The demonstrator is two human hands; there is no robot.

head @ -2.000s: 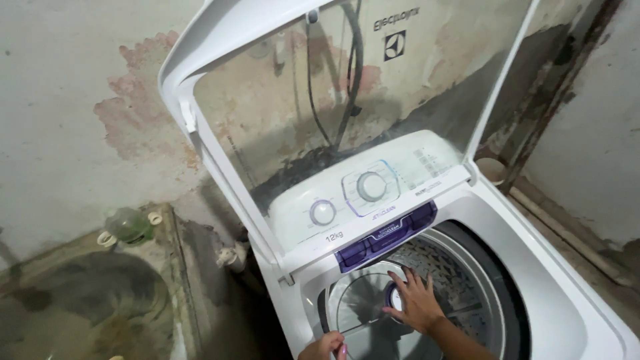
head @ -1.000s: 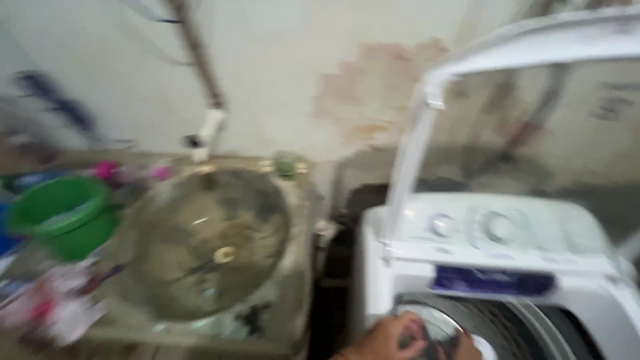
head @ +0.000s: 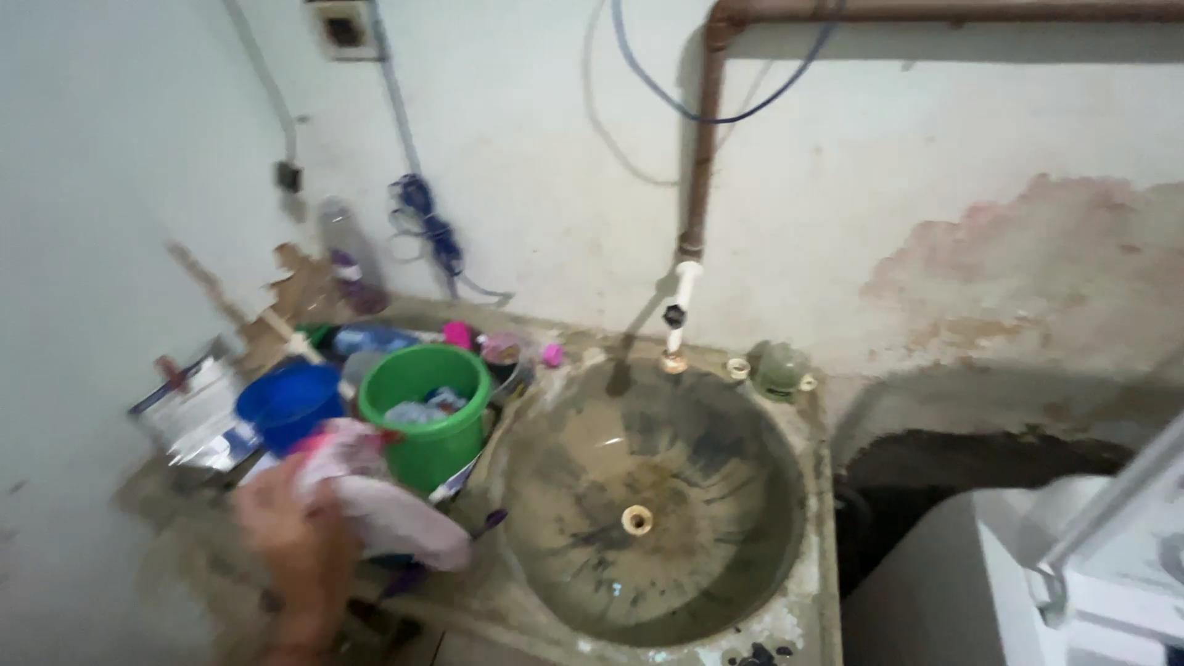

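Observation:
My left hand (head: 301,536), blurred, is at the lower left with its fingers on a pale pink cloth or soft packet (head: 388,509); whether they grip it is too blurred to tell. Just beyond stands a green plastic bucket (head: 462,430) with crumpled items inside, and beside it a blue plastic tub (head: 291,398). The round basin (head: 647,592) of a worn sink lies to the right of the hand. My right hand is out of view. Part of the white washing machine (head: 980,555) shows at the lower right.
A white tap (head: 680,296) on a brown pipe (head: 708,148) comes down behind the basin. A translucent green container (head: 782,370) sits at the sink's back right corner. Against the wall stand a clear bottle (head: 351,259) and a bundled blue cord (head: 427,222). A silvery packet (head: 203,407) lies far left.
The view has swung left from the washing machine to the sink. Both hands were at the machine's drum opening earlier; my left hand is now at the pink item beside the green bucket.

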